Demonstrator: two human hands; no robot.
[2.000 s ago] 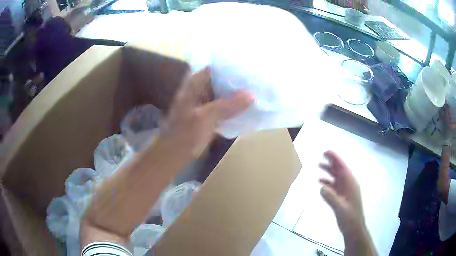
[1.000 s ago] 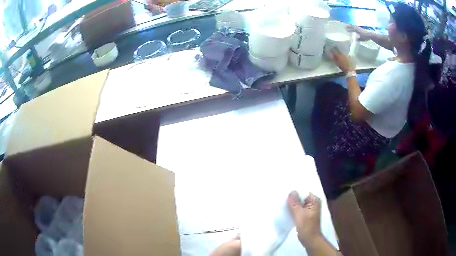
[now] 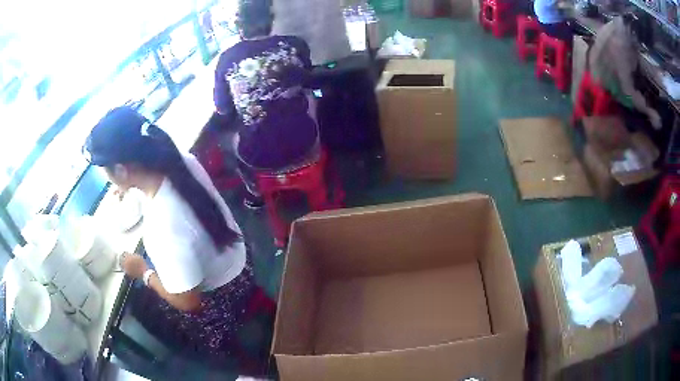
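Observation:
The large empty brown carton stands open in front of me, its bare inside floor and walls showing. Neither of my hands can be made out in the picture. A small whitish scrap shows at the bottom edge in front of the carton, cut off and too small to name. A sliver of the white worktop shows at the bottom left. The clear cylinders and the carton that holds them are out of view.
A smaller carton with white bags on top stands right of the empty carton. Two people sit at the left bench beside white tubs. Beyond are a tall carton, flat cardboard and red stools on green floor.
The view has swung right, from the full carton and white worktop to the empty carton and floor. My hands and the white bag have left the picture.

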